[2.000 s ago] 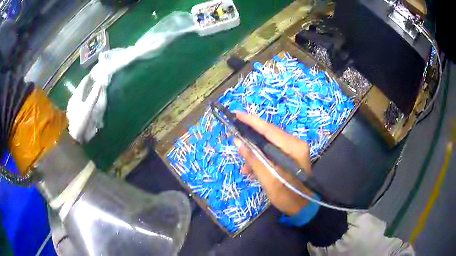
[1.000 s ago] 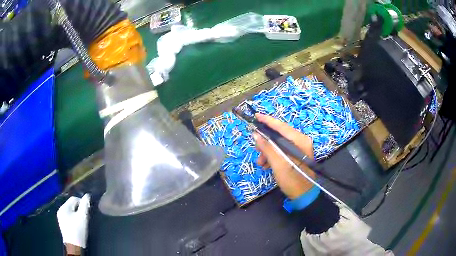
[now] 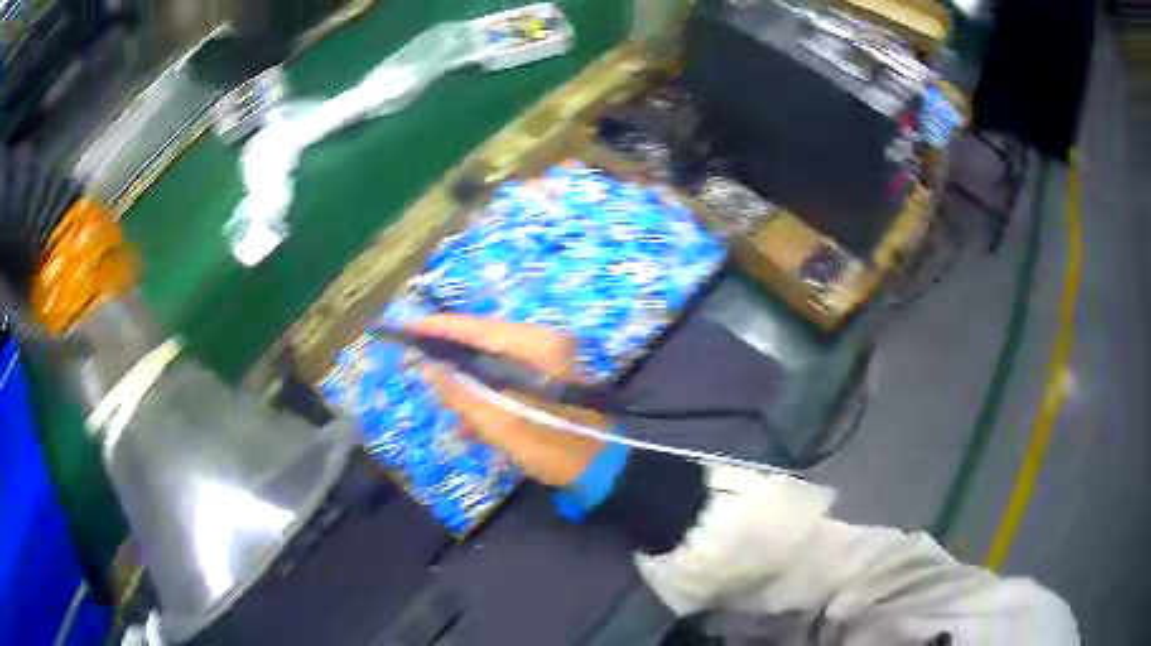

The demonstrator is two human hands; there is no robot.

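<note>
My right hand [image 3: 537,410] is blurred, with a blue band at the wrist. It holds the black pen-like soldering iron [image 3: 492,369], its tip pointing up and left, over the component box. A pale tube runs alongside. The shallow cardboard box [image 3: 457,533] is full of blue components [image 3: 581,252] with silvery legs. A small white patch [image 3: 149,628], which looks like my gloved left hand, shows at the bottom left, mostly cut off or hidden by the hood; its fingers cannot be read.
The clear fume hood [image 3: 215,467] with orange tape [image 3: 82,268] stands at the left. A black box [image 3: 795,126] and small parts tray [image 3: 795,252] lie beyond the component box. White housings with bagged cable [image 3: 271,170] lie on the green belt [image 3: 366,158].
The view has swung right, so the hood, box and right hand appear further left. The left glove, clearly visible a second ago, is now barely in view. The right hand still holds the iron.
</note>
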